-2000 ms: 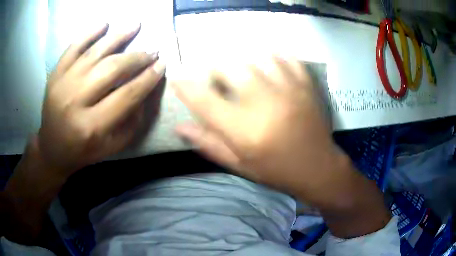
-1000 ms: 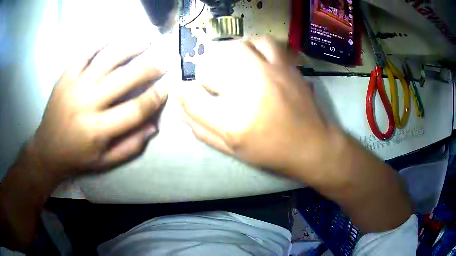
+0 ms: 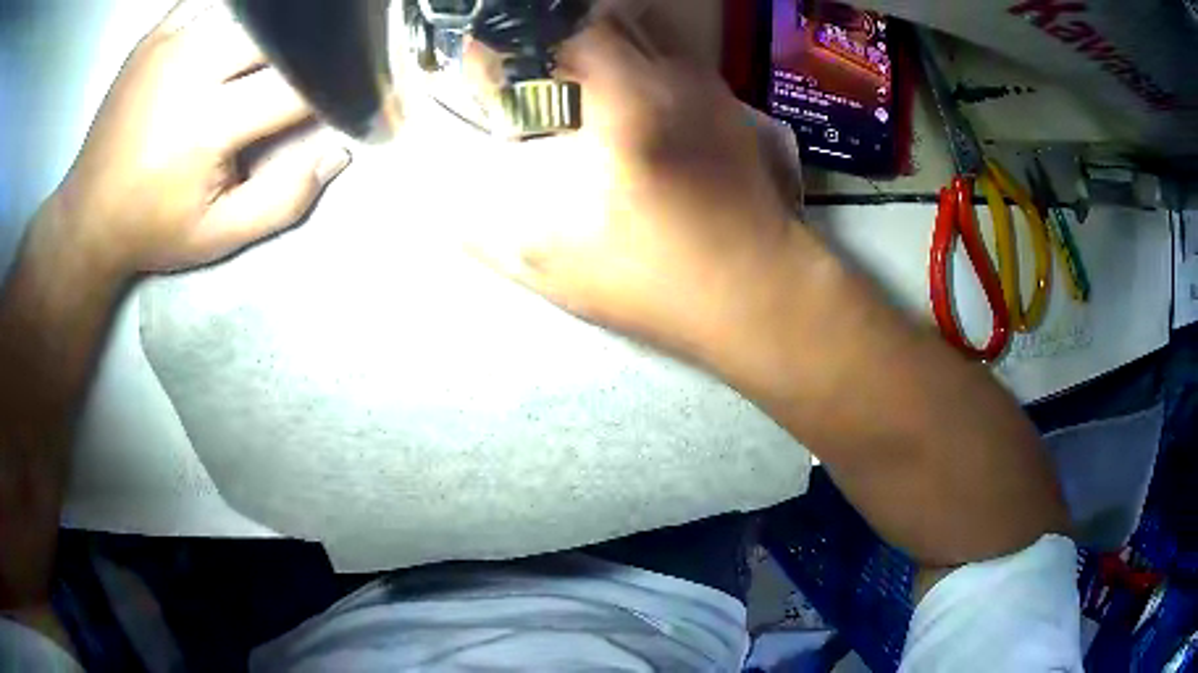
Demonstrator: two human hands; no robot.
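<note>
A large light grey fabric panel (image 3: 486, 434) with a curved edge lies on the white tabletop and reaches over its front edge. My left hand (image 3: 197, 145) rests at the panel's upper left, fingers partly apart and washed out by the lamp. My right hand (image 3: 631, 197) lies over the panel beside the brass knob (image 3: 540, 108), its fingertips hidden by glare and the machine parts. The dark needle area (image 3: 453, 26) of the sewing machine stands between my hands. Whether a smaller piece lies on top cannot be told in the glare.
Red-handled scissors (image 3: 968, 270) and yellow-handled scissors (image 3: 1018, 250) lie at right, with a thin green tool (image 3: 1071, 256) beside them. A lit smartphone (image 3: 841, 79) lies behind. The pale machine head (image 3: 1077, 59) is at upper right. A blue basket (image 3: 841, 546) is below the table.
The panel shows much more of its surface and now overhangs the front edge. My left hand has moved up and left. My right hand has moved up beside the knob.
</note>
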